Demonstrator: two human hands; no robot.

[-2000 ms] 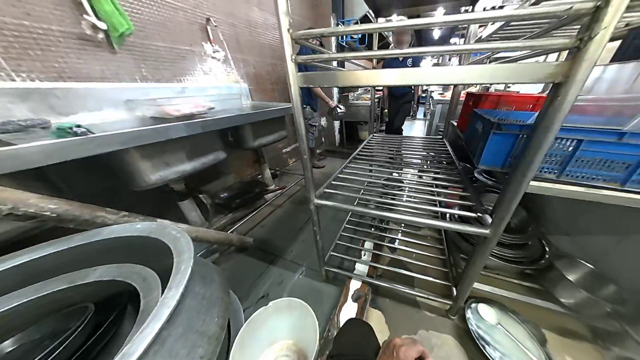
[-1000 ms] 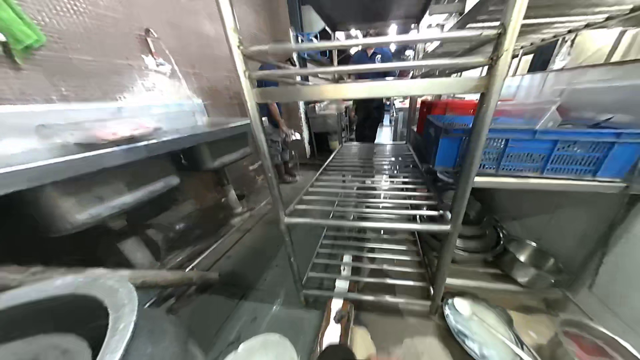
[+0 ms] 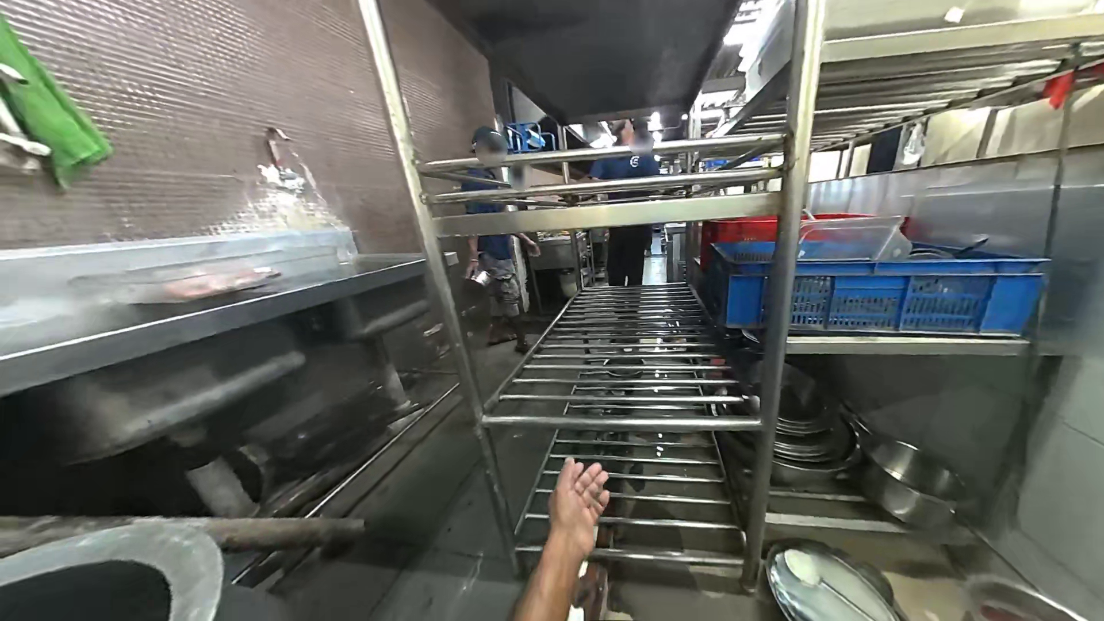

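Note:
My left hand [image 3: 578, 504] reaches up from the bottom centre, palm turned up and to the right, fingers slightly curled and apart, with nothing in it. It appears in front of the lower slatted shelf of a tall metal rack [image 3: 621, 423]; whether it touches the rack cannot be told. My right hand is out of view. An oval metal dish with a white utensil [image 3: 819, 582] lies on the floor right of the rack. At the lower left stands a large metal pot [image 3: 185, 561], its wide rim cut off by the frame.
A metal sink counter [image 3: 216, 302] runs along the left wall, with a pipe [image 3: 293, 530] below. Blue [image 3: 880, 289] and red crates [image 3: 759, 228] sit on a right-hand shelf, above stacked metal bowls [image 3: 811, 444]. Two people [image 3: 496, 267] [image 3: 628, 216] stand beyond the rack.
My left hand now shows, raised before the rack; one second ago no open hand was plain there. The view has tilted up, and the white bucket at the bottom has left it.

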